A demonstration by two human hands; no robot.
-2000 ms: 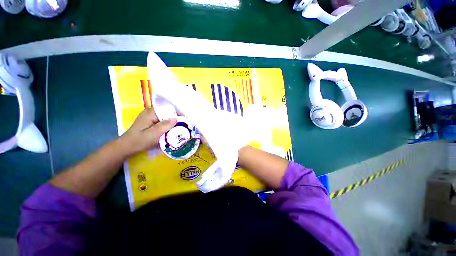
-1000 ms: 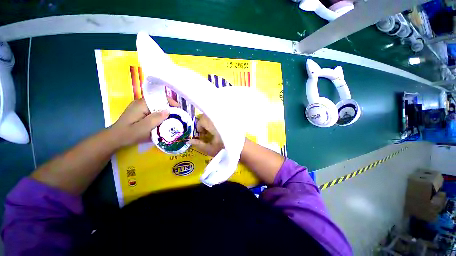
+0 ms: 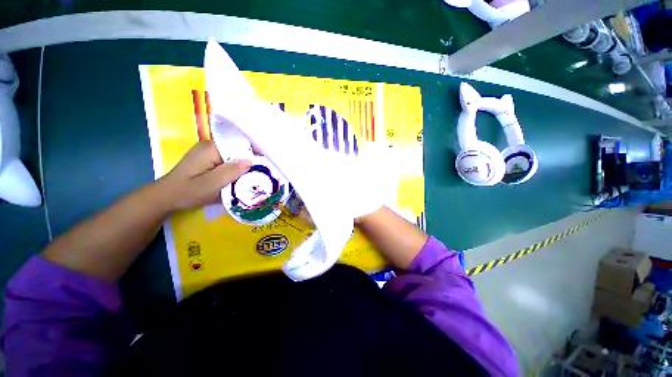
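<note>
White cat-ear headphones (image 3: 295,147) are held over the yellow printed sheet (image 3: 180,221). The headband is overexposed and slants across the sheet. The open ear cup (image 3: 256,193) faces up, with a white centre, a dark ring and a green circuit board (image 3: 259,213) along its lower edge. Thin wires show by the board. My left hand (image 3: 203,177) grips the cup's upper left side, with its thumb on the rim. My right hand is mostly hidden under the headband; only the wrist and forearm (image 3: 387,230) show clearly. What its fingers do cannot be seen.
Another white cat-ear headphone set (image 3: 479,163) lies on the green bench to the right. Part of another set (image 3: 16,180) is at the left edge. A white rail (image 3: 317,35) runs behind the bench. A blue bin edge (image 3: 385,277) shows near my right forearm. Cardboard boxes (image 3: 623,276) stand at the right.
One second ago my right hand's fingers showed at the right side of the cup; now the headband hides them. My left hand keeps its grip on the cup.
</note>
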